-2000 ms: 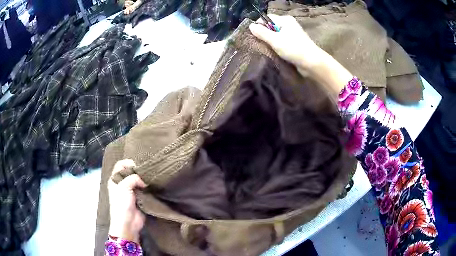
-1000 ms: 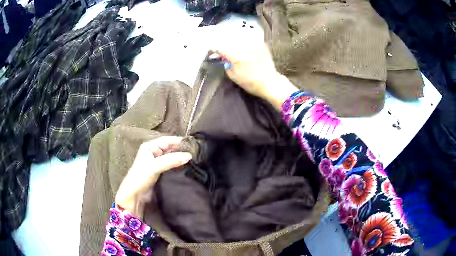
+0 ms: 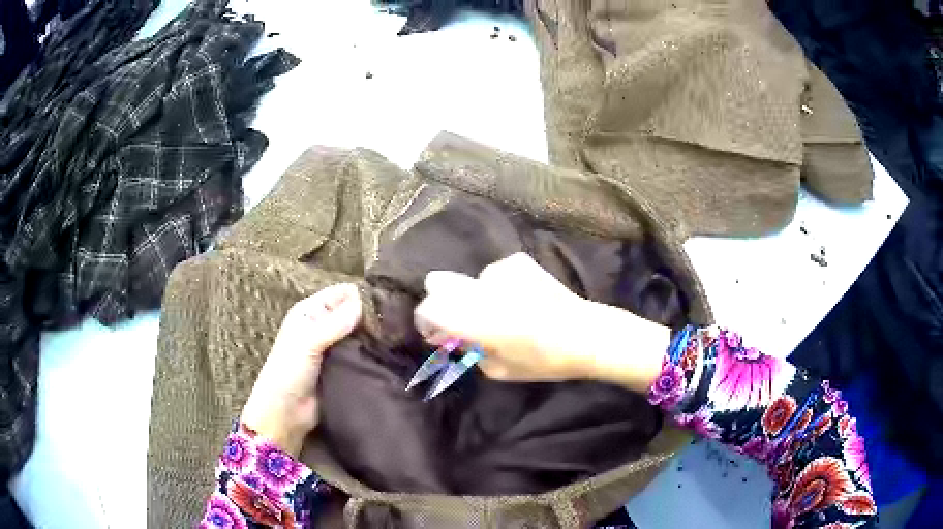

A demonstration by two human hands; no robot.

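Observation:
The brown shorts [image 3: 248,310] lie in front of me with the waist open and the dark lining [image 3: 403,434] showing. My left hand [image 3: 300,356] grips the edge of the front opening between thumb and fingers. My right hand [image 3: 517,320] is over the lining, just right of my left hand. It holds the thread snips [image 3: 447,367] in the palm, with pink and blue parts and two blades apart, pointing down and left. Its thumb and fingertips are together at the cloth; whether they pinch a thread cannot be seen.
Other brown shorts [image 3: 703,114] lie flat at the upper right of the white table [image 3: 414,72]. Dark plaid garments [image 3: 155,176] are heaped at left. Dark clippings [image 3: 817,253] lie near the right edge. Dark cloth [image 3: 889,300] hangs beyond it.
My right hand has let go of the raised waistband corner and moved down over the lining, the snips now visible. The waistband has dropped back. My left hand still holds the front edge.

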